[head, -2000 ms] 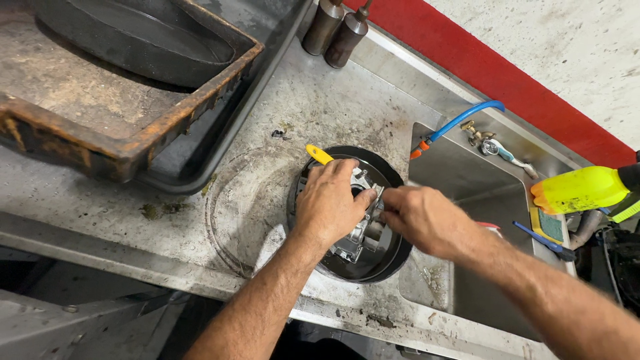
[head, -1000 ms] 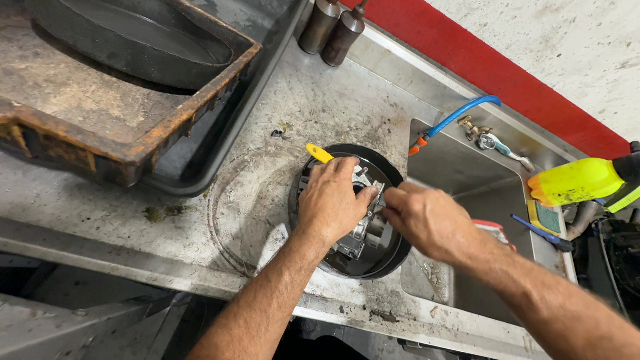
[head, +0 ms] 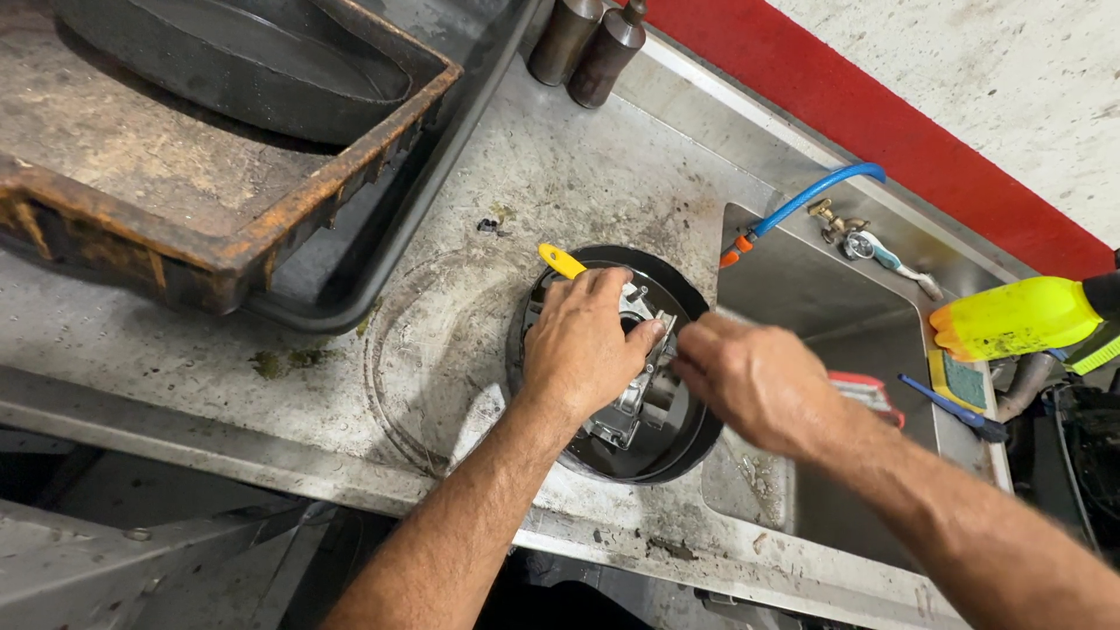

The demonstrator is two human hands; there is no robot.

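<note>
A cast metal engine part [head: 628, 404] lies in a round black pan [head: 705, 437] on the stained steel counter. My left hand [head: 588, 341] rests on the part's upper left with the thumb bent over its edge, holding it. Beside it, at the part's right edge, my right hand [head: 754, 376] has its fingers curled together and is slightly blurred; whether something small is between the fingertips cannot be seen. A yellow handle [head: 561, 261] sticks out over the pan's rim beyond my left fingers; its other end is hidden. A whitish cloth [head: 480, 424] touches my left forearm.
The steel sink [head: 822, 306] on the right has a blue hose [head: 814, 197], a brass tap [head: 831, 220], a sponge [head: 961, 381] and a blue brush [head: 949, 404] around it. A yellow bottle [head: 1019, 317] stands beyond. Rusty tray [head: 289, 206] at left; two dark bottles [head: 607, 54] behind.
</note>
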